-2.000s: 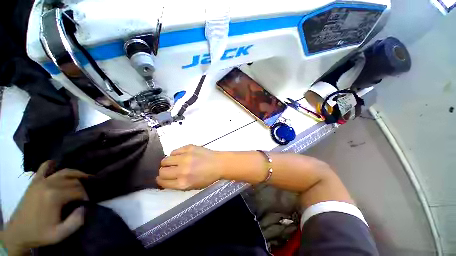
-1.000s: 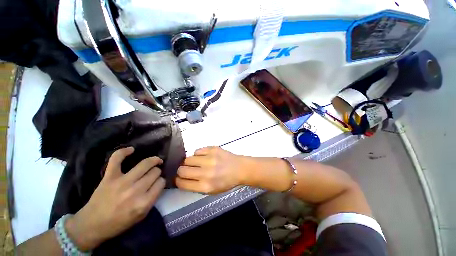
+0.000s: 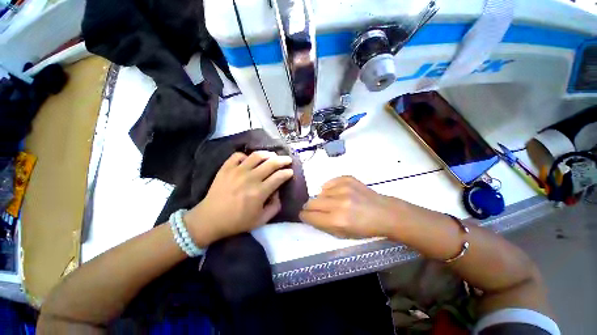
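Note:
A dark garment piece (image 3: 298,186) lies on the white machine bed, its far edge at the presser foot and needle (image 3: 301,139). My left hand (image 3: 245,193) lies on top of the cloth just in front of the foot, fingers together and pressing it down. My right hand (image 3: 347,208) pinches the right edge of the cloth between thumb and fingers. The sewing machine (image 3: 419,52) stands behind the cloth. More of the dark cloth hangs over the front edge towards my lap.
A smartphone (image 3: 448,137), a blue round object (image 3: 483,199), small coloured tools (image 3: 520,167) and tape rolls (image 3: 551,149) lie to the right. Heaped dark cloth (image 3: 173,121) is behind on the left. A measure strip (image 3: 340,263) runs along the front edge. A brown board (image 3: 62,176) is at far left.
The view has shifted left, so the machine appears further right. My left hand has moved onto the cloth, close to the foot. My right hand keeps its pinch on the cloth's edge.

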